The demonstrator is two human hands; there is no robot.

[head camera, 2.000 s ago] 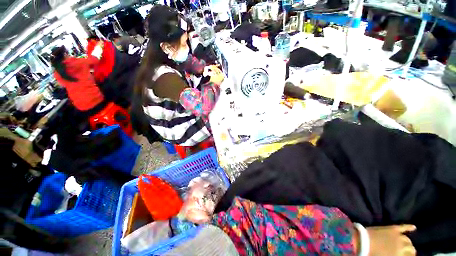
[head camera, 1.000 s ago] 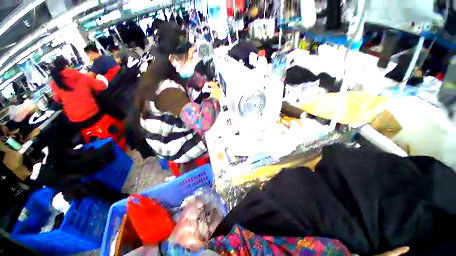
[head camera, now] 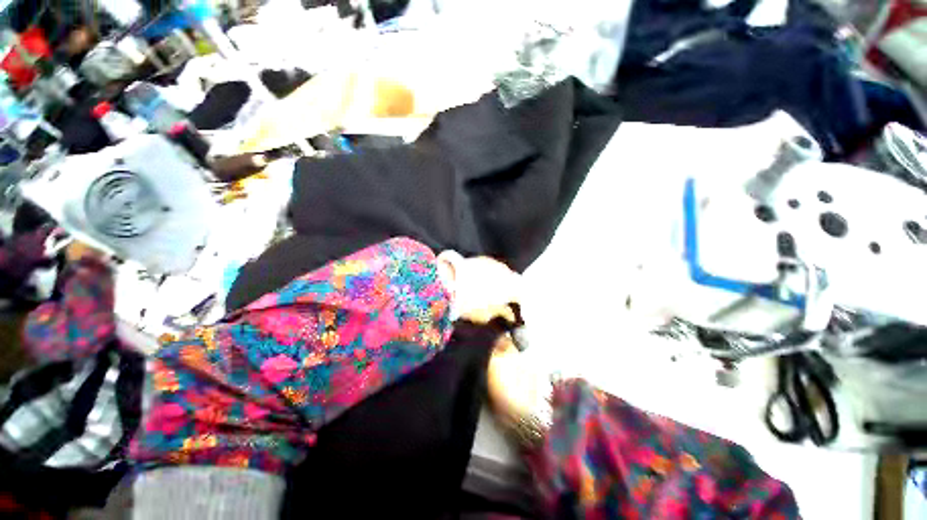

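Note:
A black garment (head camera: 407, 193) lies heaped on the white table, with a part hanging down toward my lap under my left forearm. My left hand (head camera: 482, 284) is closed on the garment's edge near the middle of the view. My right hand (head camera: 516, 381) is just below it, its fingertips close to the left hand at the same edge; blur hides whether it grips the cloth. Both forearms wear floral oversleeves.
A white sewing machine (head camera: 849, 218) with a blue stripe stands at right, black-handled scissors (head camera: 802, 398) below it. Navy garments (head camera: 742, 71) lie at the far side. A neighbouring machine (head camera: 132, 203) and a person's floral sleeve (head camera: 71, 310) are at left.
The view has swung right, bringing in the sewing machine and scissors; the crate is out of view. My left hand has moved from lying on the garment to holding its edge. My right hand has appeared.

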